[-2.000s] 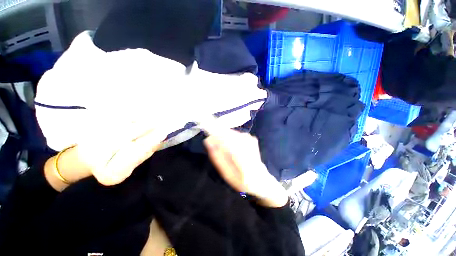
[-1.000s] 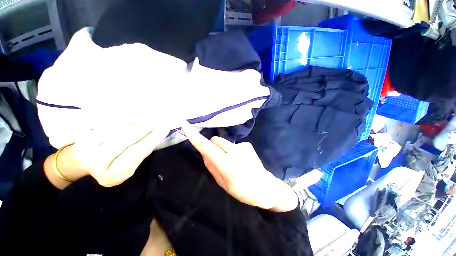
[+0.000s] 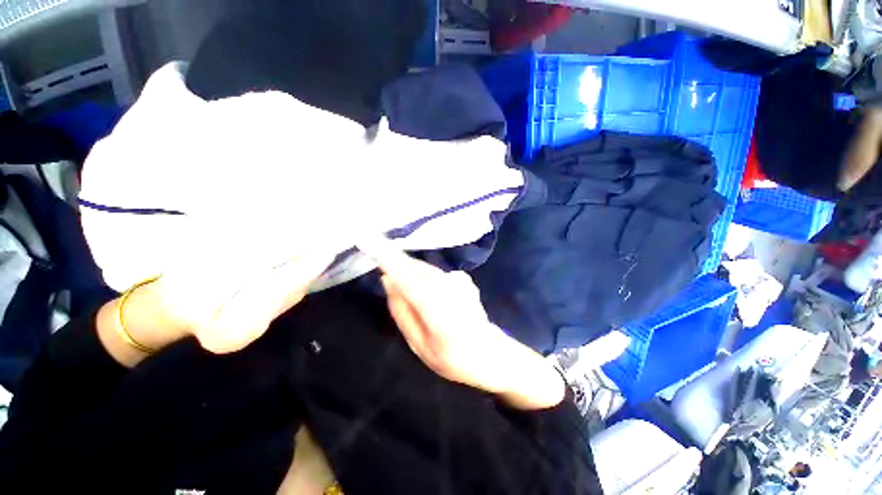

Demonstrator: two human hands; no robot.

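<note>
A white garment lies bunched across my lap, with a narrow navy stripe along it and navy cloth beside it. My left hand, with a gold bracelet at the wrist, grips the white cloth's near edge by the stripe. My right hand is at the same edge, its fingertips touching the cloth where the stripe meets my left hand. The fingertips are overexposed and blurred, so I cannot tell whether my right hand holds a small tool or pinches the cloth.
A layered pile of navy pieces stands to the right, against blue crates. Another blue crate is below it. A white table edge crosses the top. Another person's arm shows at the far right.
My right hand's fingers have drawn together from the pointing pose and sit slightly higher at the stripe. My left hand has shifted slightly right. Another person's arm has appeared at the far right.
</note>
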